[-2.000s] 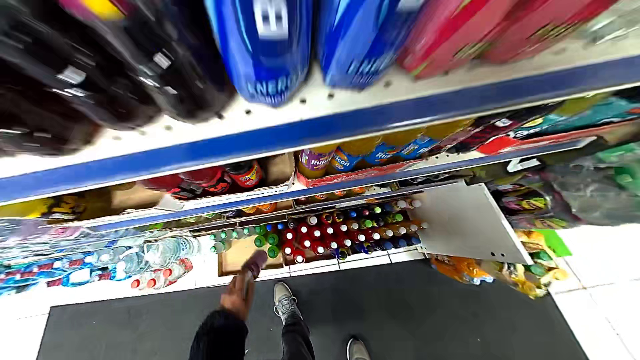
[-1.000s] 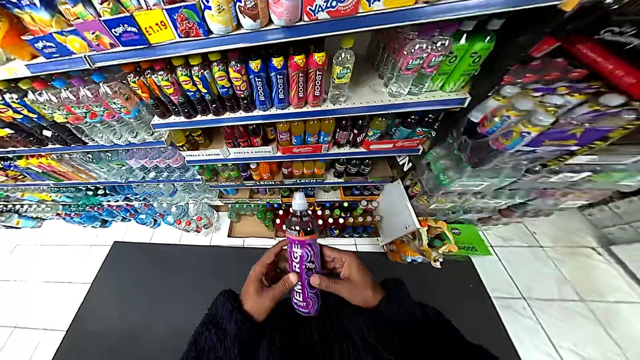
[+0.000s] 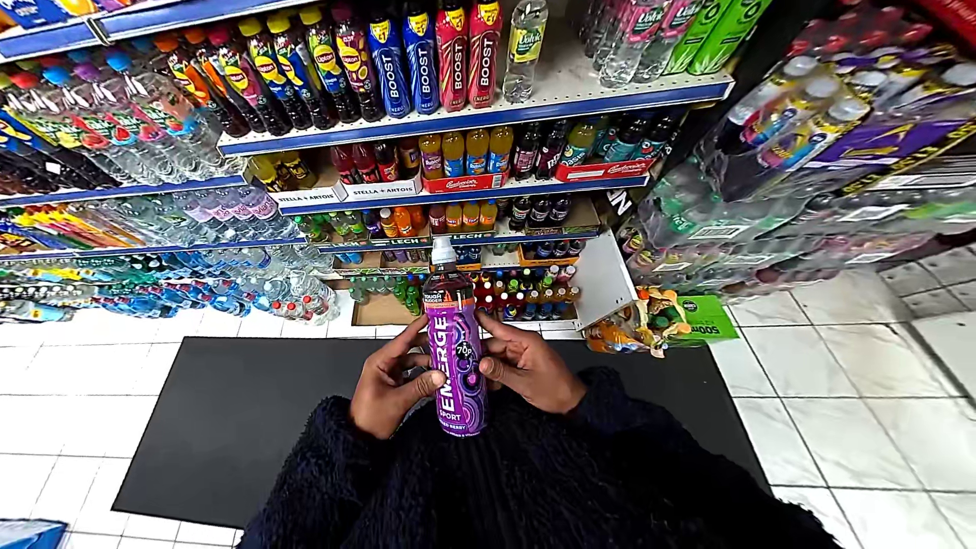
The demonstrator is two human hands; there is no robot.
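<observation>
A purple plastic sports drink bottle [image 3: 459, 366] with a white cap stands nearly upright between my two hands, its printed front facing me. My left hand [image 3: 395, 377] grips its left side, the thumb on the label. On the right side my right hand [image 3: 530, 364] holds it with thumb and fingers. Some fingertips are hidden behind the bottle. Beyond it, low on the shelving, sits an open cardboard tray [image 3: 377, 313] with green-capped bottles [image 3: 412, 297], and more bottles with red and other caps [image 3: 526, 293] stand to its right.
Blue-edged shelves [image 3: 473, 126] of drinks rise in front. A white panel [image 3: 606, 282] juts out at the lower right, beside a torn multipack [image 3: 640, 324] and green packaging [image 3: 703, 319] on the floor. Shrink-wrapped bottle packs [image 3: 793, 130] are stacked at right. A dark mat [image 3: 252, 412] lies below.
Two seconds ago one hand was low near the tray, holding a dark bottle. Since then both hands have come to hold the purple bottle in front of me. The view has shifted greatly.
</observation>
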